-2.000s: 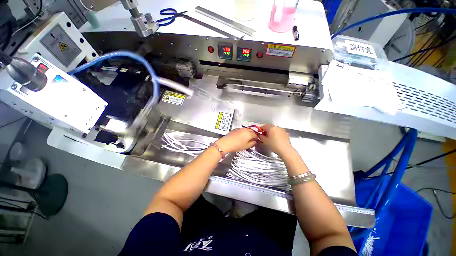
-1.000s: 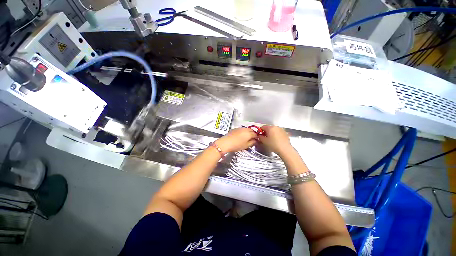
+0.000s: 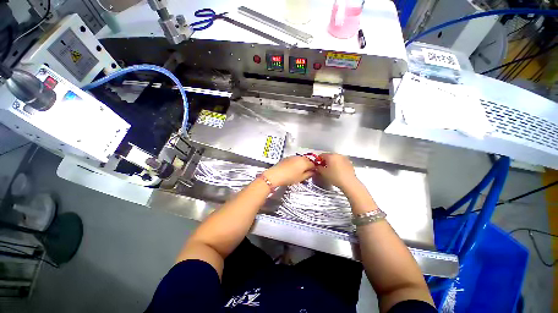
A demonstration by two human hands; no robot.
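Observation:
Small scissors with red handles (image 3: 314, 159) show between my two hands above the collecting tray; their blades are hidden. My left hand (image 3: 297, 169) is closed at the left of the red handles; what its fingers pinch is too small to tell. My right hand (image 3: 338, 170) is closed around the right side of the handles, its fingers touching or nearly touching my left hand. Thin white cables (image 3: 315, 205) lie in a loose heap under my hands, and more fan out to the left under my left forearm. The collecting tray (image 3: 401, 205) runs below both arms.
A steel cover plate (image 3: 241, 136) with yellow labels lies just behind the cables. A transfer clamp (image 3: 330, 95) stands behind it. The white processing unit (image 3: 73, 116) and blue hose are at left. Papers (image 3: 437, 107) lie on the right cover, with a blue scrap bin (image 3: 495, 263) below.
Both hands stay nearly still at the red scissors. The transfer clamp now shows at the middle of the rear rail. The mechanism at the tray's left end has moved, and more cable ends show there.

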